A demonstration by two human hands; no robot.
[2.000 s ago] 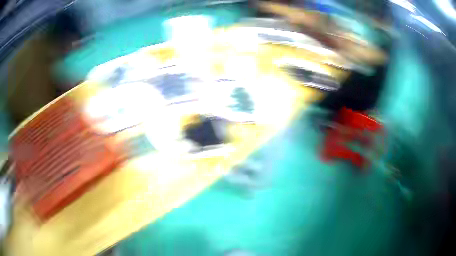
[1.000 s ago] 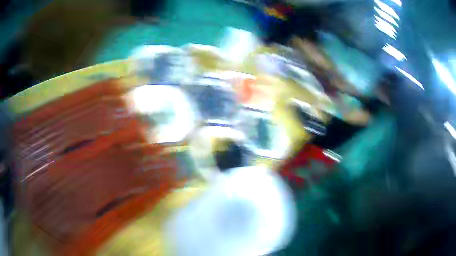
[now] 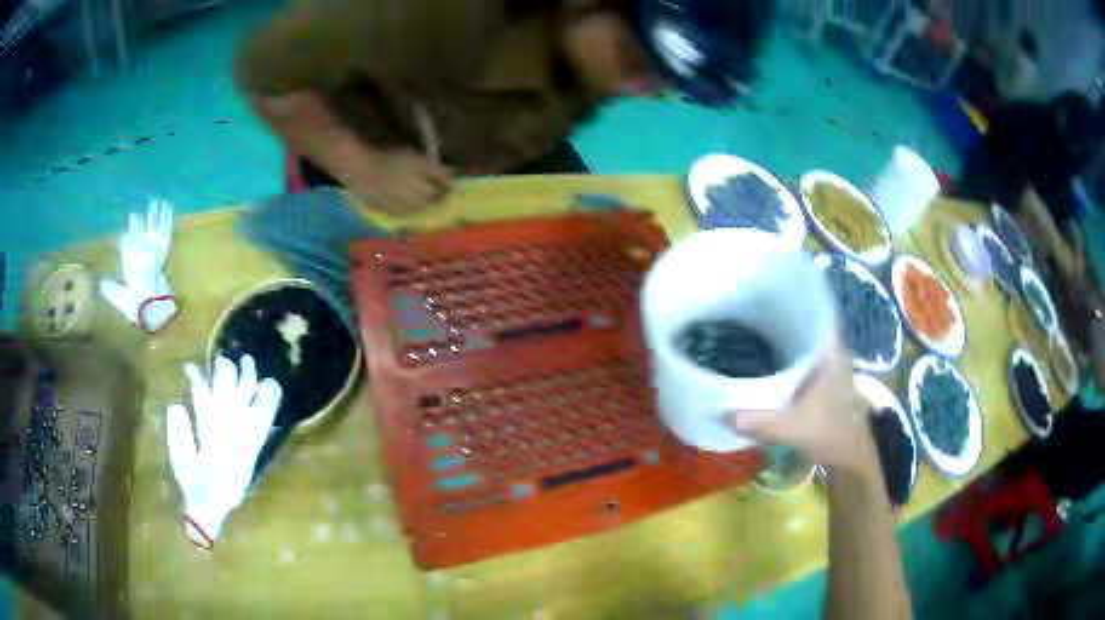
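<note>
My right hand (image 3: 818, 418) grips a large white cup (image 3: 685, 394) by its lower right side. The cup is tilted towards me and shows dark pieces (image 3: 727, 348) at its bottom. It is above the right end of the orange-red tray (image 3: 509, 529). The tray lies on the table with two key-hole layouts, a dark long bar in each and several blue-grey pieces at the left. Shiny spots show among the holes. My left hand is not in view. The cup hides the tray's right part.
White plates stand right of the tray, with blue-grey (image 3: 745, 200), yellow (image 3: 845, 218), orange (image 3: 927, 303) and teal pieces (image 3: 943, 412). Left are a round dark dish (image 3: 261, 327), white gloves (image 3: 222, 442) and a parts box (image 3: 55, 484). A person's hand (image 3: 406, 182) is opposite. A red stool (image 3: 1000, 515) is lower right.
The view has swung left and sharpened, bringing the gloves, dark dish and person's hand into sight. The white cup, a blur low in front one second ago, now shows over the tray in my right hand.
</note>
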